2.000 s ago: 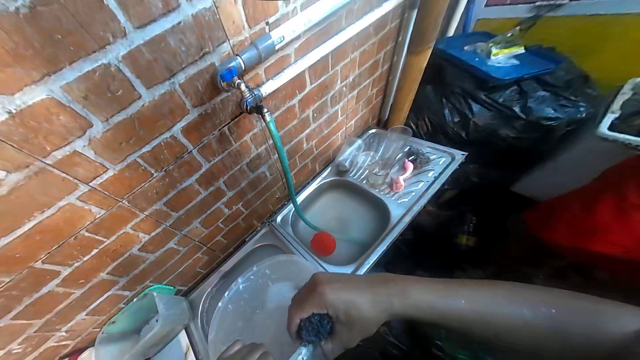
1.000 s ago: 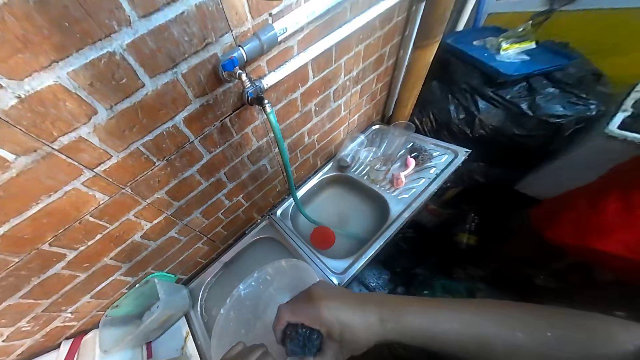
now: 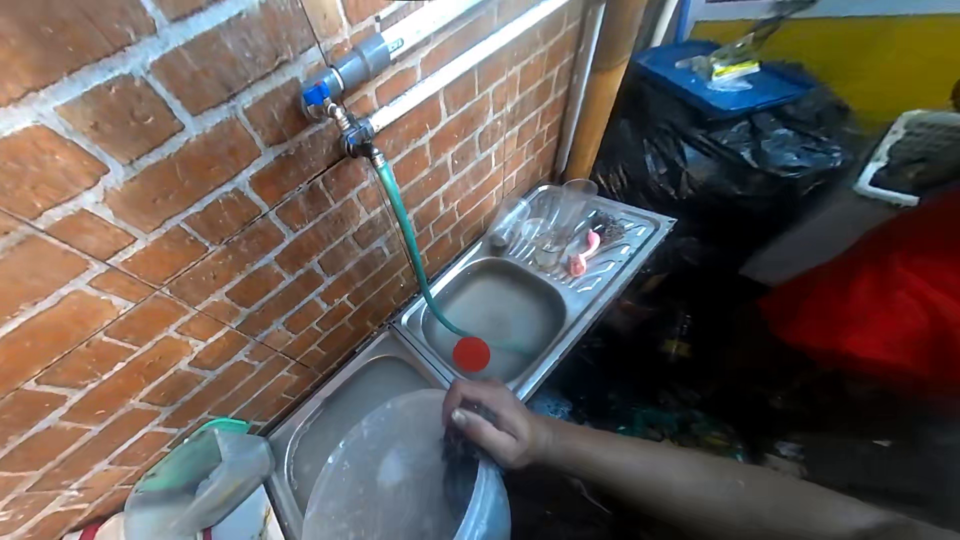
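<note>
My right hand (image 3: 491, 424) is closed on a dark scouring pad (image 3: 459, 457), blurred, at the rim of a large translucent plastic tub (image 3: 382, 472). The tub stands tilted over the near basin of a steel sink (image 3: 360, 397) and reaches past its front edge. My left hand is out of view. Behind my right hand, a green hose (image 3: 405, 225) runs from a wall tap (image 3: 356, 139) down into the far basin (image 3: 499, 307). A red round thing (image 3: 471, 354) shows at that basin's near edge.
On the drainboard (image 3: 630, 225) lie clear plastic containers (image 3: 555, 225), a pink-handled brush (image 3: 585, 255) and dark scourers. A brick wall (image 3: 202, 247) borders the left. Translucent containers (image 3: 217, 487) stand lower left. A blue lid (image 3: 720, 82) tops a black plastic bag; red cloth (image 3: 877, 300) is at right.
My right hand has moved to the tub's rim with the scouring pad. My left hand, partly visible at the bottom edge earlier, has gone out of view.
</note>
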